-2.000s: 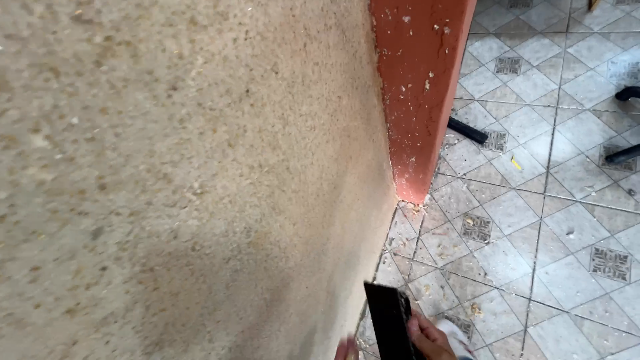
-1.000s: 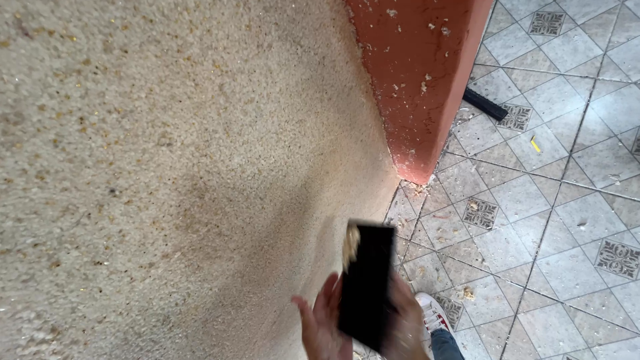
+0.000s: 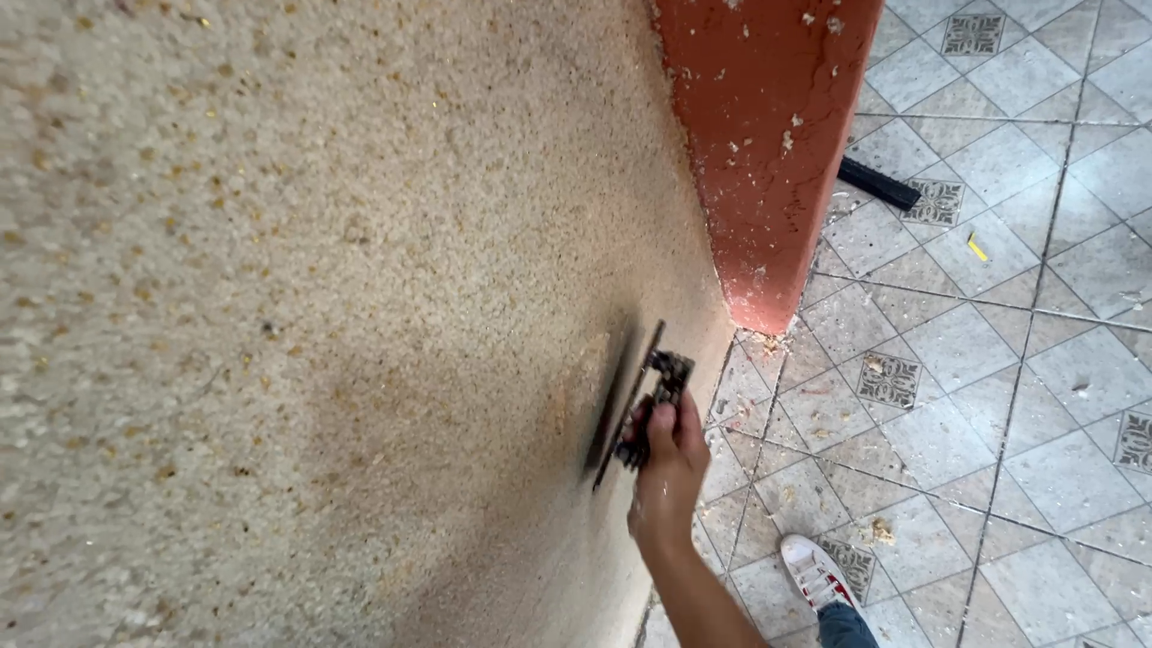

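Observation:
My right hand (image 3: 668,450) is closed around the dark, plaster-crusted handle of a plastering trowel (image 3: 630,405). The trowel's thin blade appears edge-on, its flat face turned to the speckled, textured wall coating (image 3: 360,270). A dark shadow or reflection lies on the wall just left of the blade; whether the two touch cannot be told. Of my left hand nothing shows in the head view.
A red-painted pillar or wall end (image 3: 765,162) with coating splatters adjoins the wall at upper right. On the patterned tile floor (image 3: 954,432) lie a black bar (image 3: 877,184), a yellow scrap (image 3: 977,247) and coating crumbs (image 3: 880,531). A white shoe (image 3: 817,571) stands below.
A second ago both my hands were at the trowel, whose dark blade faced the view with some coating on it. Now the blade is turned toward the wall and my left hand is out of view.

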